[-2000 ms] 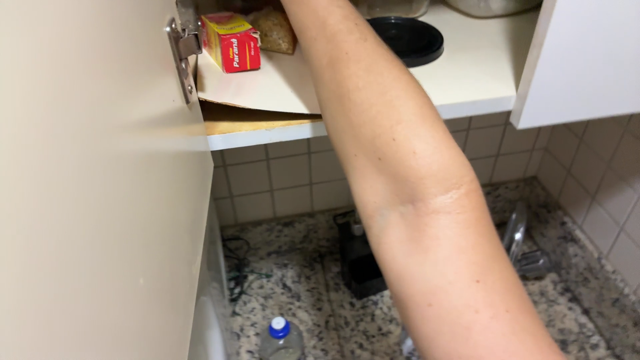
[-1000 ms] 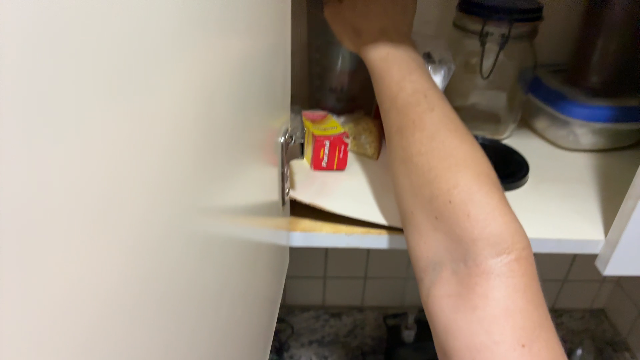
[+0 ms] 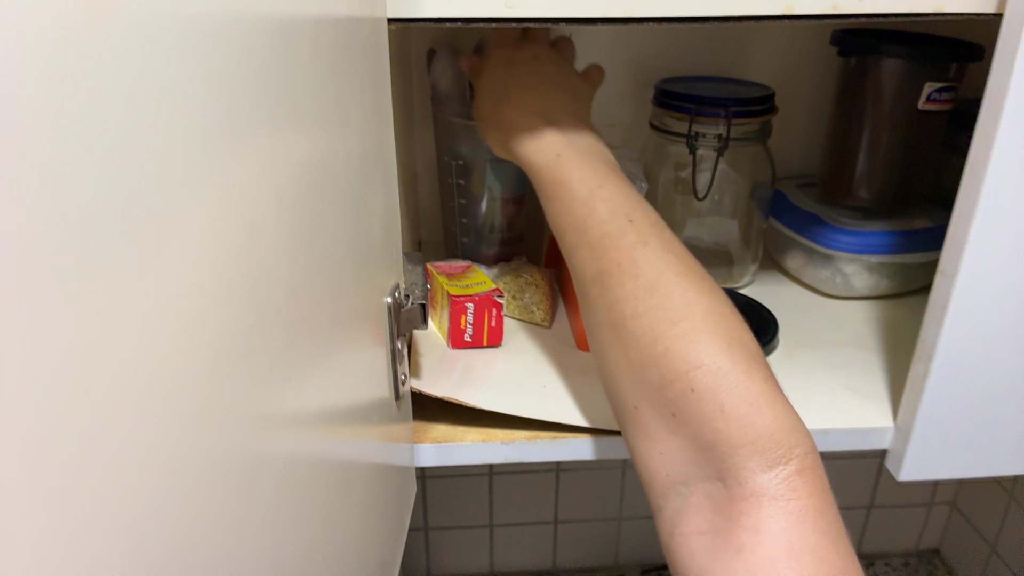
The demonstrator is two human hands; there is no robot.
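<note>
My right hand [image 3: 536,92] reaches deep into the cupboard at the upper left, at the mouth of a tall clear measuring jug [image 3: 480,200] with scale marks and things inside it. Its fingers are partly hidden and blurred, so whether they grip anything cannot be told. Below the jug lie a red and yellow box [image 3: 468,308] and a small clear bag of grainy food [image 3: 524,292]. An orange object [image 3: 572,308] shows partly behind my forearm. My left hand is out of view.
A clip-top glass jar [image 3: 708,184] stands right of my arm, near a black lid [image 3: 756,320]. Farther right, a dark canister [image 3: 892,120] rests on a blue-rimmed plastic container [image 3: 856,240]. The open door [image 3: 200,288] fills the left side. The shelf liner [image 3: 512,384] lifts at its front edge.
The view has risen from the counter to the cupboard's inside. My right hand, out of frame two seconds ago, now shows at the jug's mouth.
</note>
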